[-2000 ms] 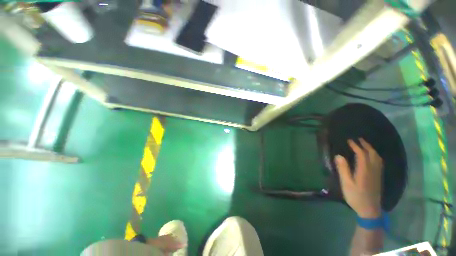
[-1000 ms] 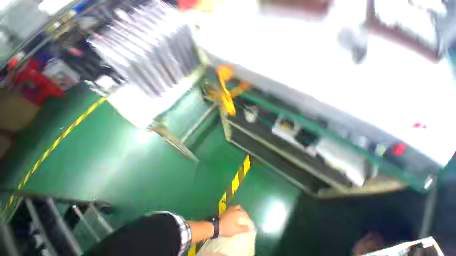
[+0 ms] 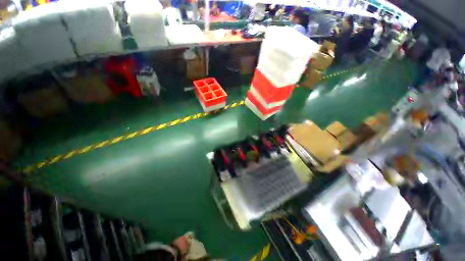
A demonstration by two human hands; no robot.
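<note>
My left hand [image 3: 182,243] is small and blurred at the bottom edge, beside a pale shape; its fingers are not clear. My right hand is out of view. Nearest ahead is a low cart [image 3: 232,205] with a grey ribbed stack [image 3: 270,184] and a row of dark parts with red pieces [image 3: 250,154] on it. A white-topped bench [image 3: 334,206] stands at the lower right, with a brown strip on top. No hand touches these.
A tall white and red stack [image 3: 283,63] and a red divided crate [image 3: 210,93] stand near yellow-black floor tape [image 3: 148,130]. Brown cartons [image 3: 318,142] lie beyond the cart. Dark racking [image 3: 76,229] is at lower left. Seated people are at the far benches.
The view has swung from the stool and bench to the aisle and far benches. My right hand, earlier on the black stool seat, is gone from view. My left hand now shows smaller and lower.
</note>
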